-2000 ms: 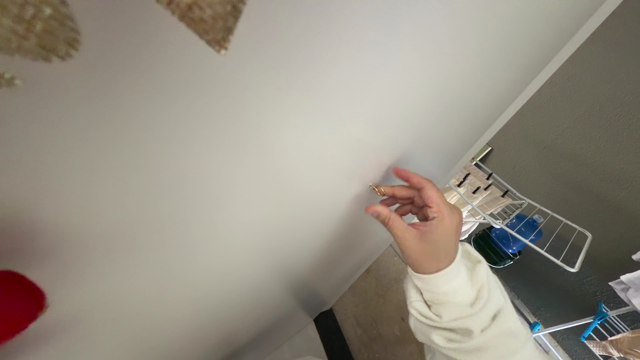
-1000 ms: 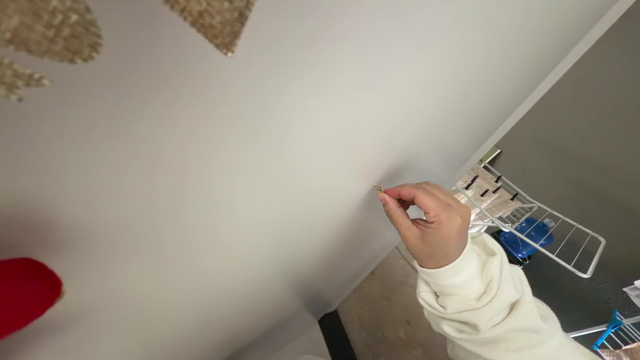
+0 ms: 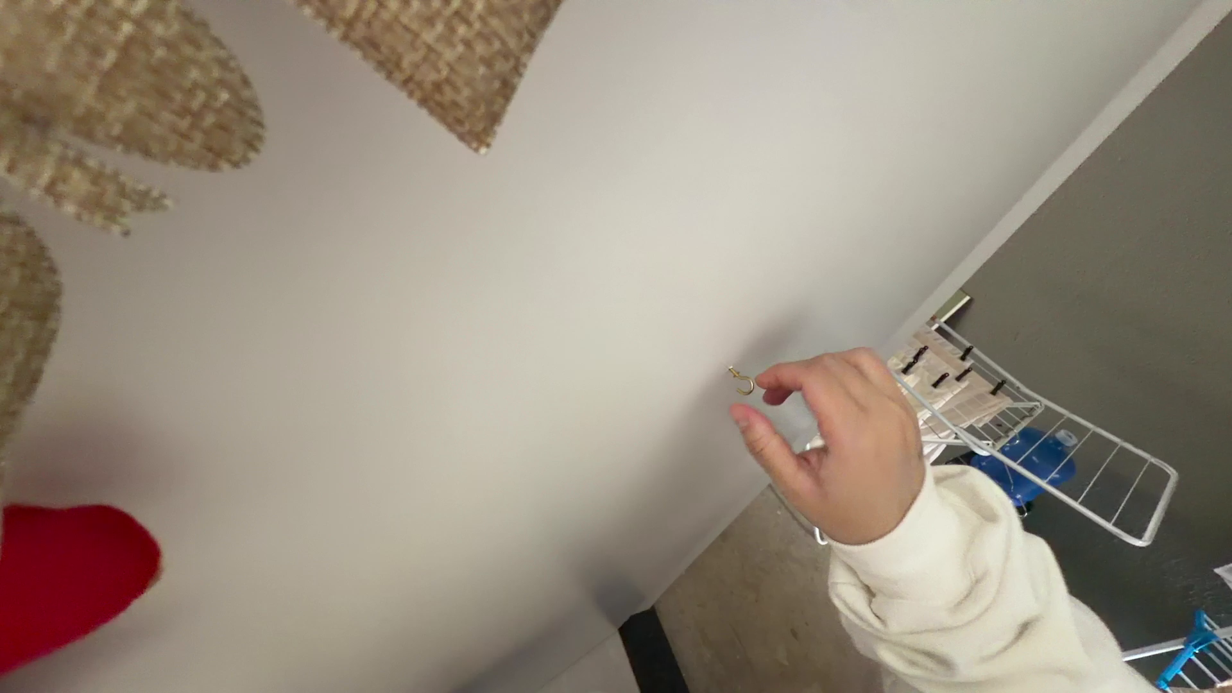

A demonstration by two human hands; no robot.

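Observation:
A small brass-coloured cup hook [image 3: 741, 381] sticks out of the pale wall [image 3: 462, 366], right of the middle of the view. My right hand [image 3: 837, 438], in a cream sleeve, is beside it with thumb and index finger parted around the curved end. The hook stays on the wall, and nothing shows between the fingertips. My left hand is not in view.
Woven straw-coloured shapes [image 3: 433, 58] and a red rounded thing [image 3: 72, 577] are at the left. Beyond the wall's edge stand a white drying rack [image 3: 1107, 462] with clipped cloths and a blue water bottle [image 3: 1030, 462]. Concrete floor [image 3: 751, 597] lies below.
A second ago my right thumb and index finger were pinched together at the hook; now they are apart and the whole hook shows.

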